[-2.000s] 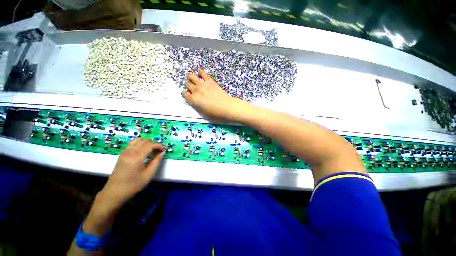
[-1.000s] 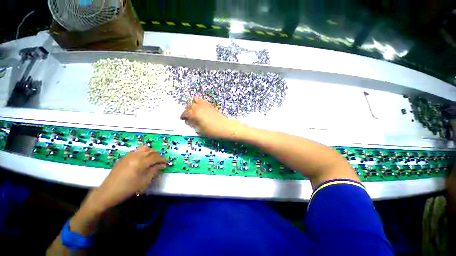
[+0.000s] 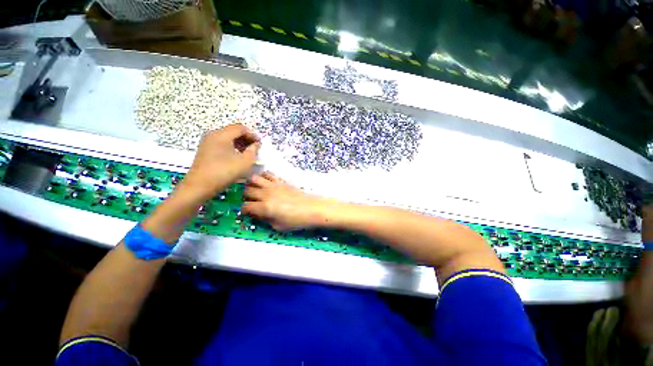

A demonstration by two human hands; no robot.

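A long green circuit board panel (image 3: pixel 215 220) with rows of small fitted parts runs left to right before me. My left hand (image 3: pixel 230 151), with a blue strap (image 3: pixel 150 242) on its wrist, is over the near edge of the cream component heap (image 3: pixel 182 106); its fingertips are curled close together. My right hand (image 3: pixel 271 201) is over the board just below it, fingers bent down. Whether either hand holds a component is too small to tell. The silvery component heap (image 3: pixel 344 134) lies right of the cream heap.
A white tray (image 3: pixel 472 161) holds the heaps. A dark metal bracket (image 3: pixel 44 93) is at its left; a thin strip (image 3: pixel 532 173) and dark components (image 3: pixel 608 194) are at the right. A cardboard box (image 3: pixel 159 30), fan and bag of components (image 3: pixel 359 82) are behind. Another person's arm shows at the right edge.
My left hand has moved up from the board to the cream heap. My right hand has moved from the silvery heap down over the board. The view has tilted.
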